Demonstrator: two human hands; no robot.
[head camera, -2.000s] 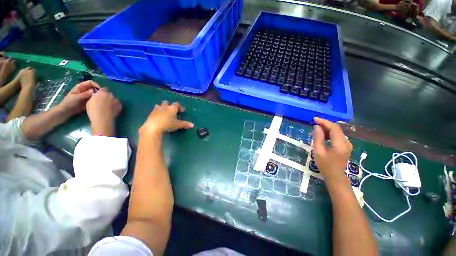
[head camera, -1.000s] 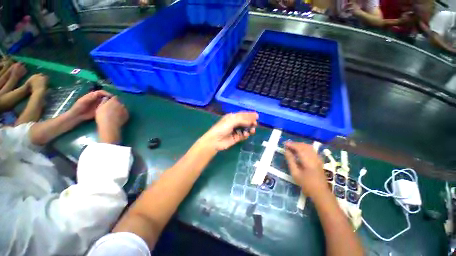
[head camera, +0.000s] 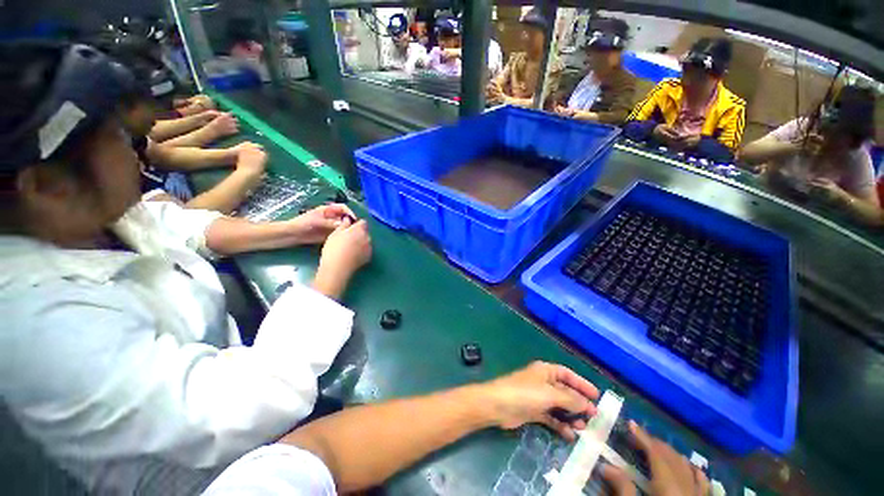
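Observation:
My left hand (head camera: 545, 397) is over the clear sheet's far left part, with a small black unit (head camera: 570, 416) at its fingertips. My right hand (head camera: 661, 467) is low at the picture's bottom edge, partly cut off, with bent fingers by the cream tape strips; whether it holds anything is hidden. The clear sheet (head camera: 528, 455) shows rounded-square outlines and is cut off below. A cream tape strip (head camera: 588, 448) lies across it, between my hands. Two loose black units (head camera: 391, 319) (head camera: 471, 354) lie on the green bench, left of my left hand.
A shallow blue tray (head camera: 659, 385) holds rows of black units, beyond my hands. A deep blue crate (head camera: 436, 215) stands left of it. A worker in white (head camera: 184, 358) sits close at my left, hands on the bench. Other people sit opposite, across the dark central strip.
The view has swung left and up, showing more people. My left hand, empty at first, now has a black unit and is at the sheet. Two loose units show instead of one.

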